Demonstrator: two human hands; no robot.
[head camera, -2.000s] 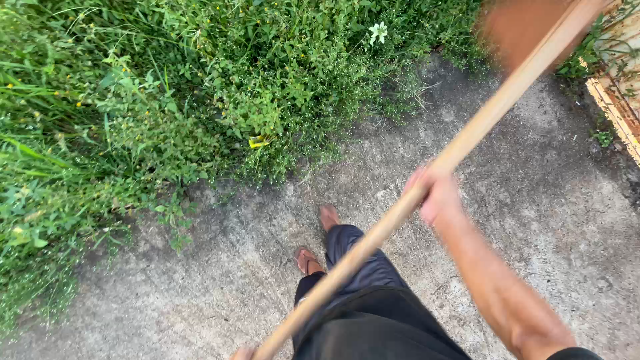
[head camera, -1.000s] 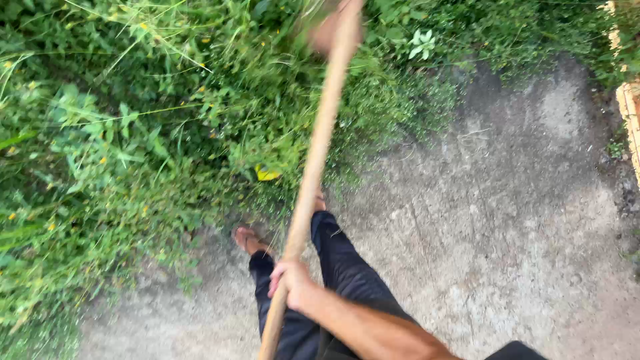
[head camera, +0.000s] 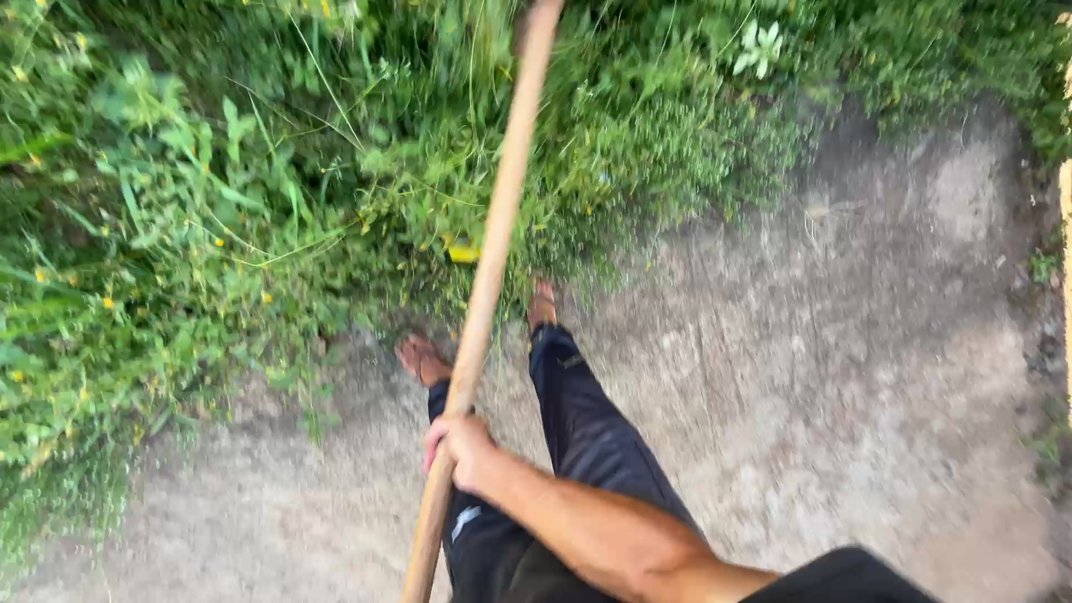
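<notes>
My right hand (head camera: 462, 452) is closed around a long wooden handle (head camera: 500, 218), low down near my thigh. From the bottom edge the handle runs up and slightly right into the tall weeds (head camera: 335, 167). Its far end, at the top edge, is blurred and mostly hidden by the greenery, so the tool's head cannot be made out. My left hand is outside the view. A small yellow thing (head camera: 463, 253) lies in the weeds just left of the handle.
My feet, in sandals, stand on rough concrete ground (head camera: 754, 360) at the edge of the weeds. A pale-leaved plant (head camera: 760, 48) grows at the upper right. A light-coloured edge (head camera: 1067, 251), perhaps of a wall or boards, runs along the far right.
The handle has swung from the upper right over to the weeds, and its far end now reaches in among them. My right hand has moved left and down with it.
</notes>
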